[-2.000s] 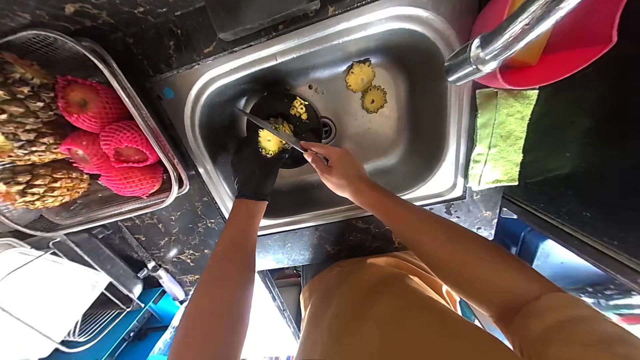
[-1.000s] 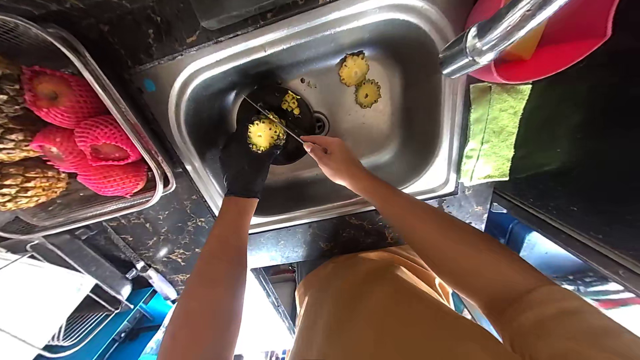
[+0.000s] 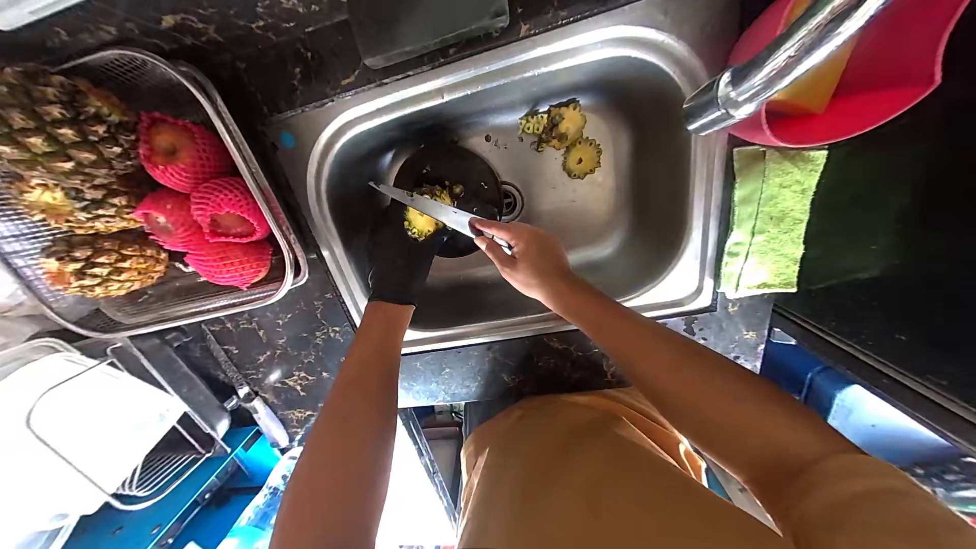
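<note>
My left hand (image 3: 404, 255), in a black glove, holds a pineapple (image 3: 421, 223) with yellow flesh showing, low in the steel sink's left half. My right hand (image 3: 526, 255) is bare and closed around the handle of a long knife (image 3: 436, 210). The blade lies across the pineapple and points to the upper left. A round black thing (image 3: 474, 179) sits under them, beside the drain (image 3: 511, 200). Pineapple cuttings (image 3: 564, 126) and a round slice (image 3: 582, 158) lie on the sink floor at the upper right.
At left, a wire basket (image 3: 293, 259) holds pineapples and red fruits in foam nets (image 3: 229, 210). Another knife (image 3: 248, 396) lies on the counter below it. The faucet (image 3: 751, 84) reaches in from the upper right, by a red container (image 3: 892, 99) and a green cloth (image 3: 774, 221).
Another pineapple cutting now lies beside the two pieces in the sink. The yellow cut face that pointed up a second ago is now partly under the blade.
</note>
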